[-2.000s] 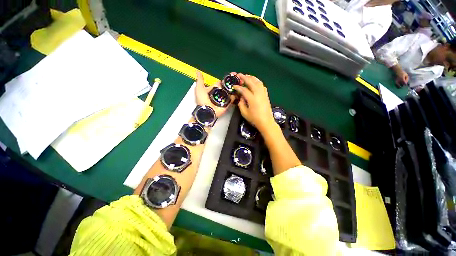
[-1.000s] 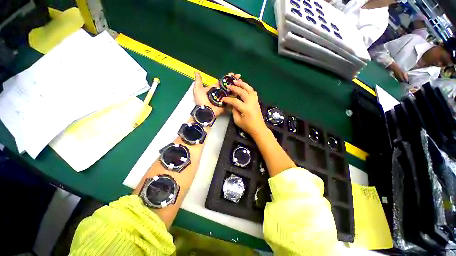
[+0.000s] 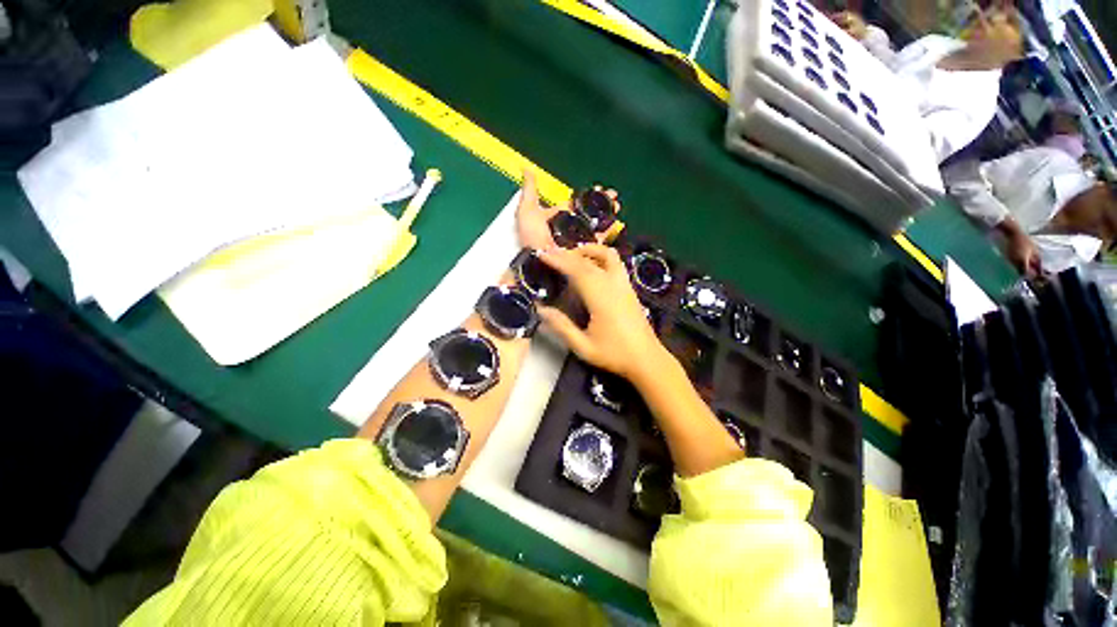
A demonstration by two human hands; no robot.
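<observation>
Six round black smartwatch heads lie in a row along my left forearm and hand, from the large one near the sleeve [image 3: 424,439] to the one at my fingers [image 3: 597,208]. My left hand [image 3: 532,218] is palm up, fingers partly hidden behind the far watches. My right hand [image 3: 605,309] reaches over the wrist; its fingertips touch the third watch from the far end [image 3: 537,277]. Whether they grip it is hidden. The visible screens look dark. A black foam tray [image 3: 551,480] holds several watches, including a silvery one [image 3: 588,456] in the near corner pocket.
A white paper strip [image 3: 390,382] lies under my left arm. Papers [image 3: 202,159] and a pen [image 3: 419,200] lie left. Stacked white foam trays [image 3: 818,116] stand beyond. A yellow sheet [image 3: 892,557] and tall black trays [image 3: 1035,429] are at right. A person in a pale coat [image 3: 1029,196] is far right.
My right hand has moved from the watches at my left fingers and palm back to the watch near the wrist. The green lights on the far two screens are gone. The view has shifted.
</observation>
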